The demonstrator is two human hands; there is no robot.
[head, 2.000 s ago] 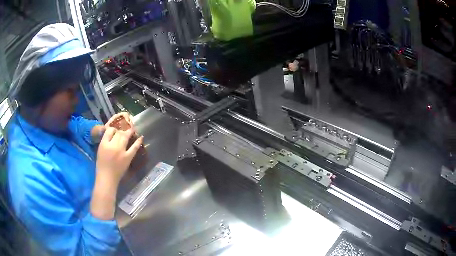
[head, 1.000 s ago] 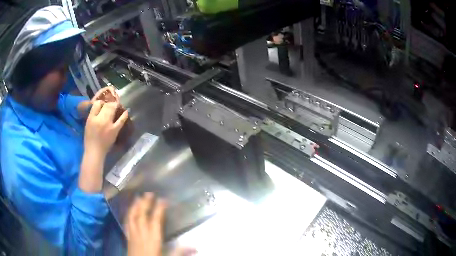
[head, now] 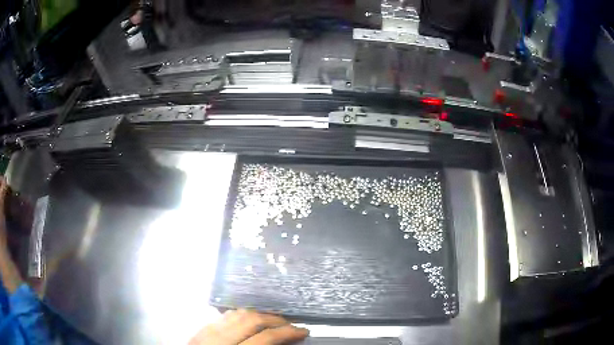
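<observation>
A shallow black parts tray (head: pixel 323 232) lies on the steel bench. Many tiny shiny metal parts (head: pixel 269 192) lie loose along its back and both sides; its middle and front floor show bare. My left hand (head: pixel 249 329) is at the bottom edge, cut off by it, with fingers pointing right at the tray's front rim. A flat bright metal strip, perhaps a fixture plate (head: pixel 357 331), shows just right of my fingertips, partly cut off. Whether my fingers hold it I cannot tell. My right hand is not in view.
The linear rail (head: pixel 269 121) runs behind the tray. A dark plate stack (head: pixel 87 135) stands at back left. A grey side panel (head: pixel 547 202) is at right. A coworker's blue sleeve (head: pixel 27 313) is at far left, near a flat plate (head: pixel 40 236).
The view has swung right and down, bringing the whole parts tray into sight. The coworker has shifted to the left edge. The hand blurred a second ago is now at the tray's front rim.
</observation>
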